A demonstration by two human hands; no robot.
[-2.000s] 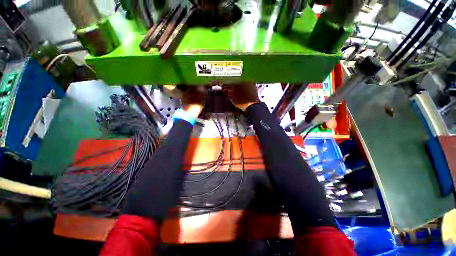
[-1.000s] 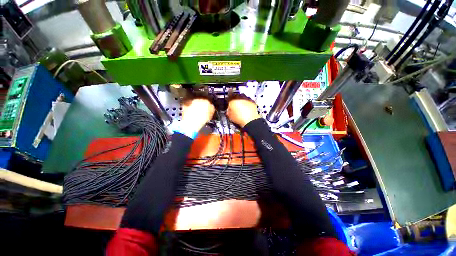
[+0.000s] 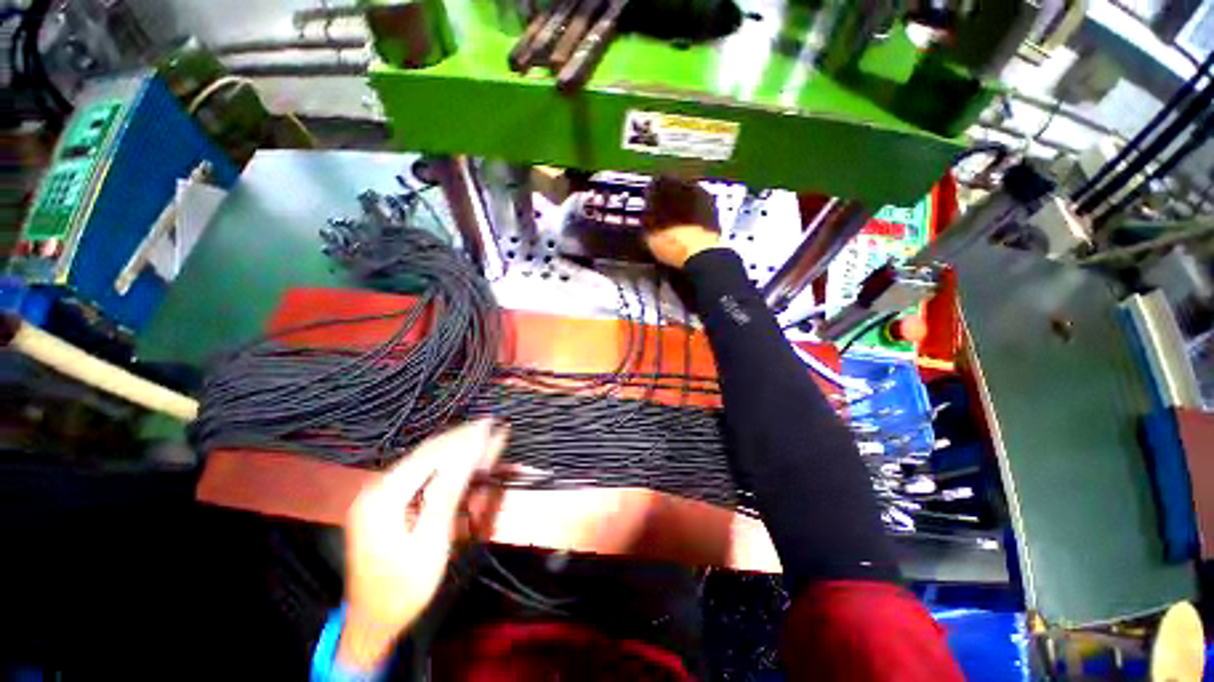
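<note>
Black cables [image 3: 606, 437] lie in a dense bundle across the red-brown board [image 3: 293, 490]. A few cables run from the mould [image 3: 615, 220] down over the board. My right hand [image 3: 682, 227] is at the right side of the mould under the green platen; its fingers are in shadow, so its grip is hidden. My left hand [image 3: 410, 536] is over the board's front edge, thumb and fingers close together beside the bundle. A thin dark and pale thing shows by its fingertips; I cannot tell whether it is held.
The green platen [image 3: 852, 173] spans above the mould, with metal bars [image 3: 573, 47] on top. A perforated plate [image 3: 539, 287] surrounds the mould. Moulded cable ends [image 3: 366, 233] cluster at left. Pale cable ends [image 3: 919, 486] fan out at right near a blue bin [image 3: 889, 386]. A controller box [image 3: 80, 180] stands left.
My left hand has left the mould and come back towards me, to the board's front edge. My right hand remains at the mould. The camera view has shifted and tilted.
</note>
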